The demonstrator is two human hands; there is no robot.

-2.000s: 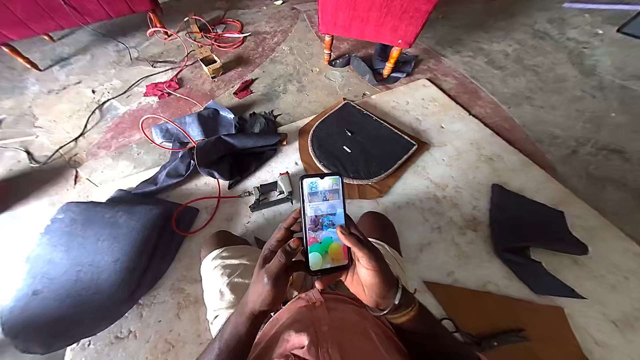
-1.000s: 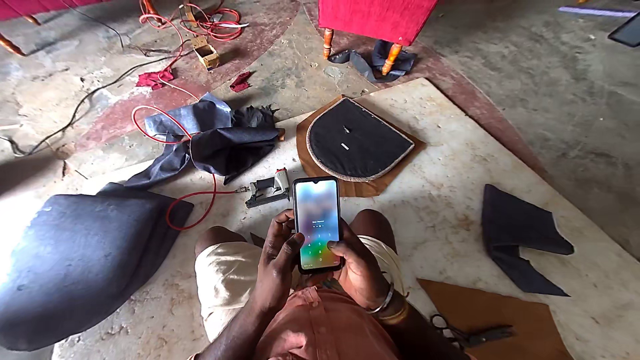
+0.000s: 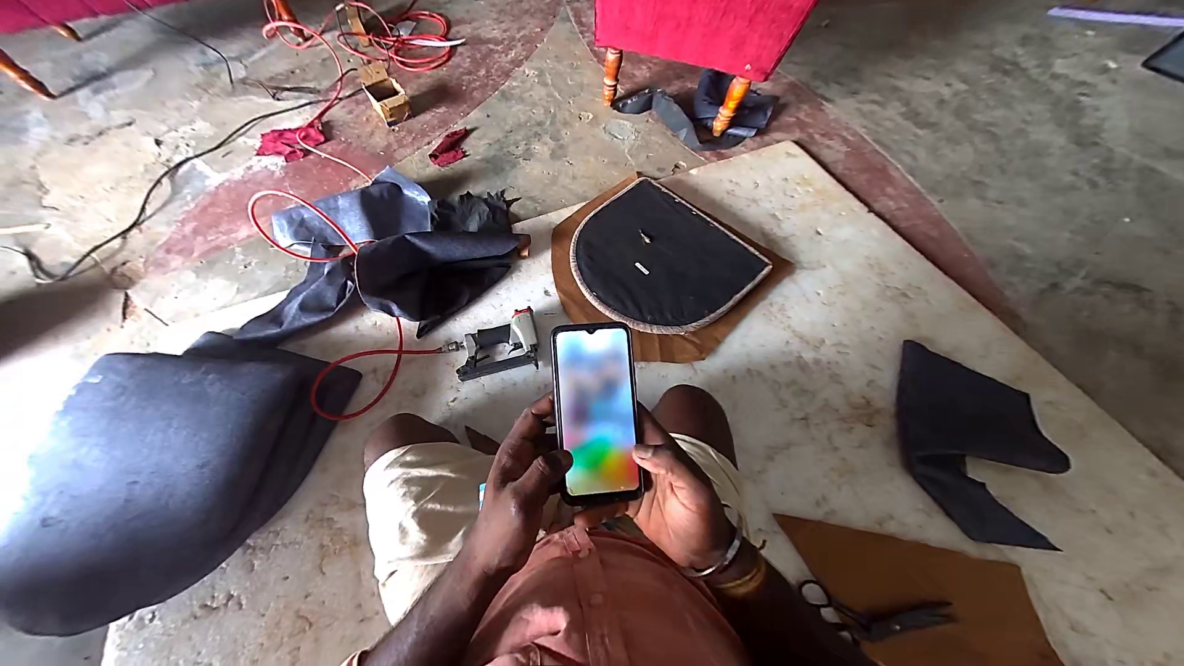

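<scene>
A smartphone [image 3: 598, 416] in a dark case stands upright between my two hands, its screen lit with a blurred, coloured picture. My left hand [image 3: 520, 476] grips its left edge, thumb at the lower side. Along the right edge is my right hand [image 3: 680, 490], the thumb by the lower part of the screen. Beyond the phone, to the left, a pneumatic staple gun [image 3: 499, 350] lies on the white slab, joined to a red air hose [image 3: 400, 361]. A black padded panel with a pale edge [image 3: 661, 254] rests on brown sheet material [image 3: 578, 301] past the phone.
Dark fabric [image 3: 185, 462] spreads at left, with crumpled pieces [image 3: 425, 268] behind it. At right lie a cut dark piece [image 3: 971, 407], a brown sheet [image 3: 980, 592] and scissors [image 3: 897, 620]. Red upholstered furniture [image 3: 703, 32], a small open box [image 3: 384, 95] and a black cable [image 3: 176, 166] are farther off.
The phone's screen has changed from several pictures, through what looks like a keypad, to a blurred coloured image. Both hands have stayed on the phone.
</scene>
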